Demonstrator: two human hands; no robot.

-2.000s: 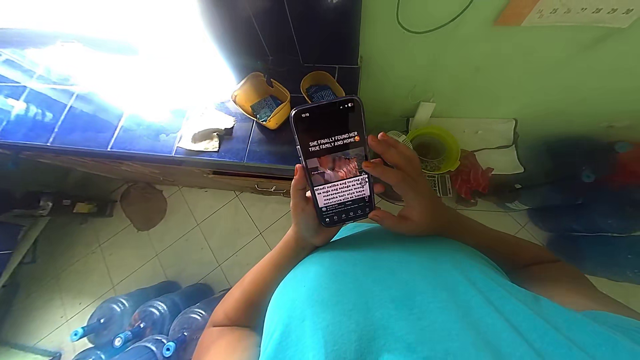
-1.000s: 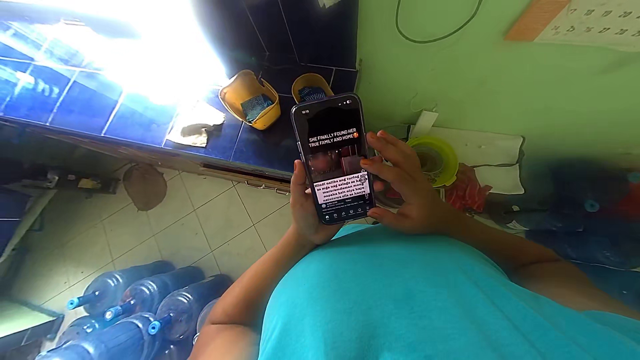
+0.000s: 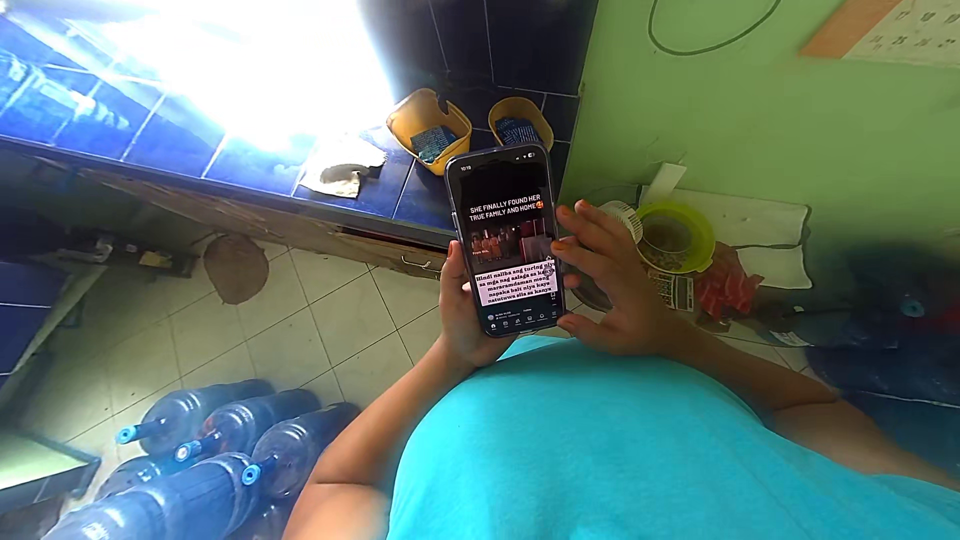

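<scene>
A smartphone (image 3: pixel 506 240) in a dark case stands nearly upright in the picture, its screen lit with a picture and lines of writing. My left hand (image 3: pixel 466 319) is closed around its lower left side, the thumb along the edge. My right hand (image 3: pixel 619 281) is beside the right edge with its fingers spread; a fingertip lies at or just over the screen's edge, and whether it touches cannot be told. Beyond the phone's top are two yellow containers (image 3: pixel 402 129) (image 3: pixel 541 120) with blue packets inside.
A blue tiled counter (image 3: pixel 247 171) bears a pale cloth (image 3: pixel 341 166). Large blue water bottles (image 3: pixel 180 491) are on the tiled floor at lower left. Right of my hand are a lime-green bowl (image 3: pixel 701 232), a calculator (image 3: pixel 679 291) and a red plastic bag (image 3: pixel 726 289). A calendar (image 3: pixel 911 30) hangs on the green wall.
The picture on the phone's screen has changed, while the writing above it stays. My left hand keeps its hold on the phone, and my right hand remains beside it.
</scene>
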